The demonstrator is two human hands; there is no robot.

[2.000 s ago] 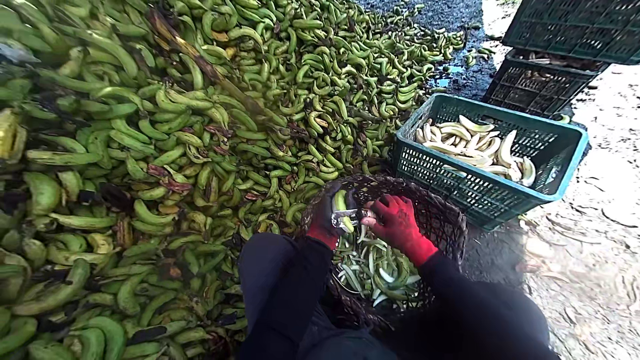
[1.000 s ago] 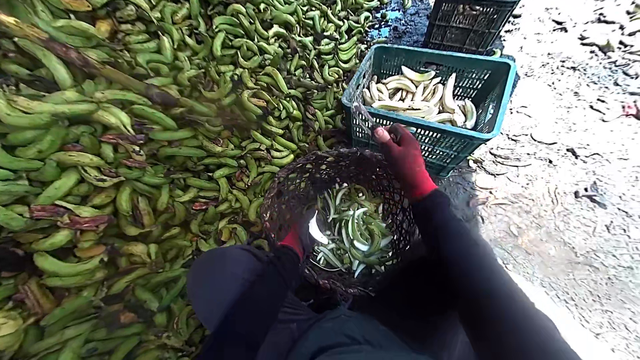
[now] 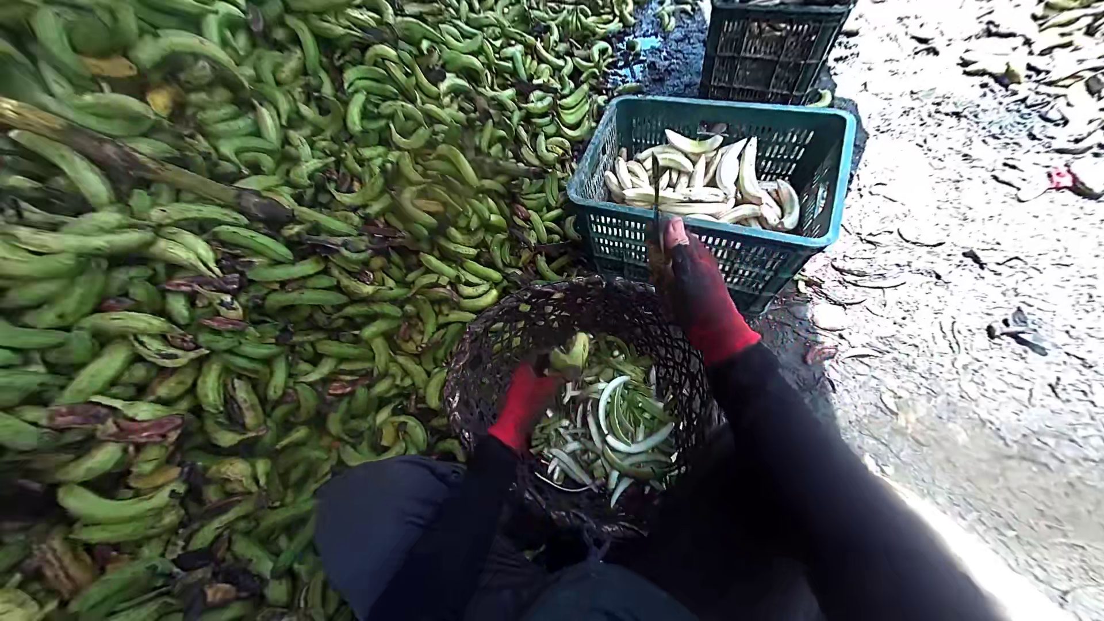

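My left hand (image 3: 528, 392), in a red and dark glove, is closed on a green plantain (image 3: 571, 352) over a dark woven basket (image 3: 483, 345) between my legs. Green and white strips of peel (image 3: 634, 423) lie in the basket. My right hand (image 3: 697, 285), gloved with the thumb tip bare, grips a thin-bladed knife (image 3: 656, 185) that points up, in front of the near wall of a green plastic crate (image 3: 832, 172). Peeled plantains (image 3: 690, 177) lie in that crate.
A large heap of green plantains (image 3: 285, 297) covers the left, with a brown stalk (image 3: 164, 168) across it. Behind the green crate stands a dark crate (image 3: 768, 52). Peel scraps (image 3: 1018, 52) are strewn over the wet ground at right.
Two seconds ago my hands were together over the basket. They have since parted, the right one moving up toward the green crate. My left hand now holds a green plantain. The view has shifted.
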